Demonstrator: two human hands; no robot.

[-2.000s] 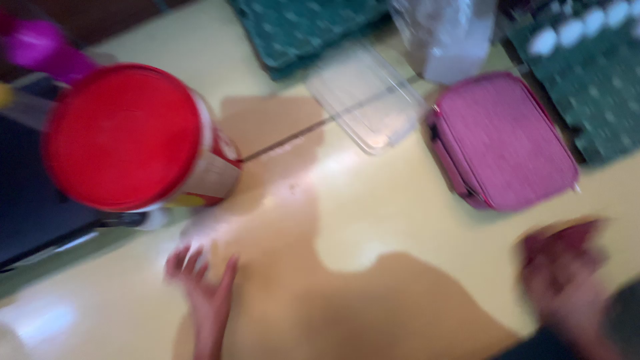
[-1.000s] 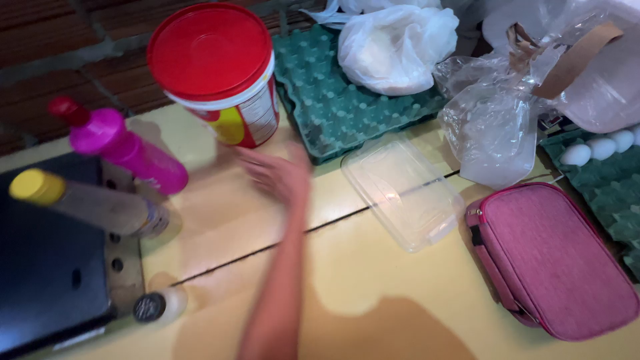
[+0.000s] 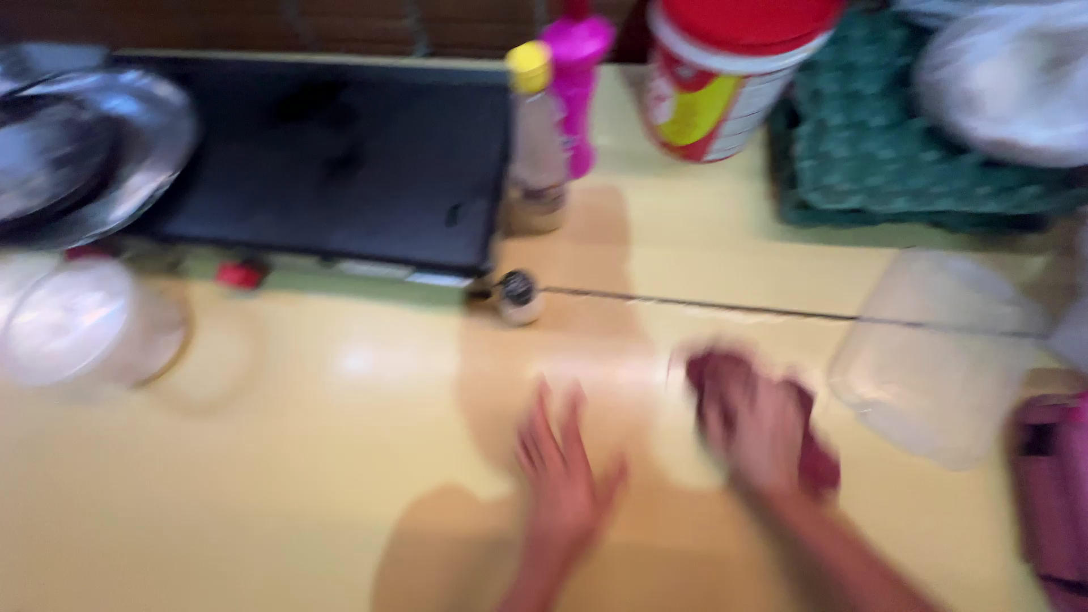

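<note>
My right hand (image 3: 761,429) presses a dark red cloth (image 3: 816,463) against the yellow table (image 3: 297,501). To its left, my left hand (image 3: 561,476) has its fingers spread and holds nothing; whether it touches the table is not clear. A small jar with a black top (image 3: 518,297) stands beyond my left hand. Right of the cloth lies a clear plastic lid (image 3: 935,365), across a dark seam in the table. Both hands are somewhat blurred.
A black griddle or stove cover (image 3: 340,161) lies at the back left, with a metal pan (image 3: 153,161) on it and a clear tub (image 3: 76,323) in front. Behind stand a yellow-capped bottle (image 3: 537,153), a pink bottle (image 3: 580,93), a red-lidded bucket (image 3: 710,102) and green egg trays (image 3: 875,153). A pink case (image 3: 1054,493) lies right.
The red-lidded bucket stands farther back, beside the egg trays, than two seconds ago. My right hand, out of view one second ago, shows again with the cloth. The view has swung left.
</note>
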